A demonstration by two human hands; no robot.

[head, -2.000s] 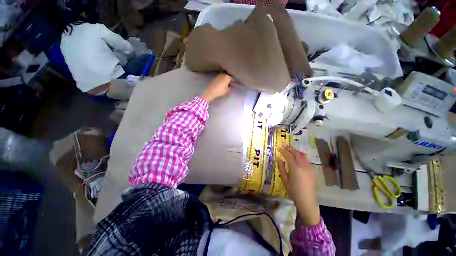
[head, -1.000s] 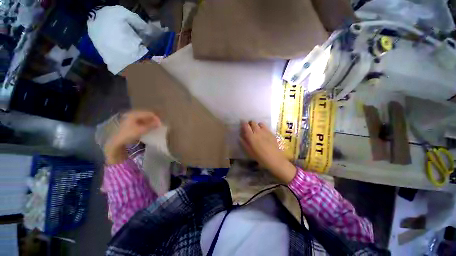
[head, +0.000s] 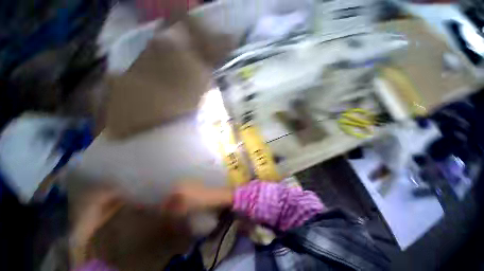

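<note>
The frame is strongly blurred. A brown garment panel (head: 140, 233) lies at the lower left, by both hands. My left hand (head: 93, 211) is a blurred shape at its left side. My right hand (head: 199, 197) reaches left across its upper edge, below the pale cloth (head: 154, 151). Whether the fingers grip the cloth is not clear. More brown cloth (head: 154, 82) is heaped above the pale area. The needle area is lost in the lamp's glare (head: 213, 119), above the yellow tape bands (head: 260, 156).
The white sewing machine (head: 302, 63) extends to the upper right. Brown strips (head: 303, 124) and yellow-handled scissors (head: 356, 122) lie on the bed. A white shape (head: 32, 153), perhaps a person's clothing, is at the far left. A pale sheet (head: 400, 198) is below the table edge at right.
The view has swung right and tilted, so the machine appears further left. My right hand has moved left from beside the tape to the brown panel, near my left hand.
</note>
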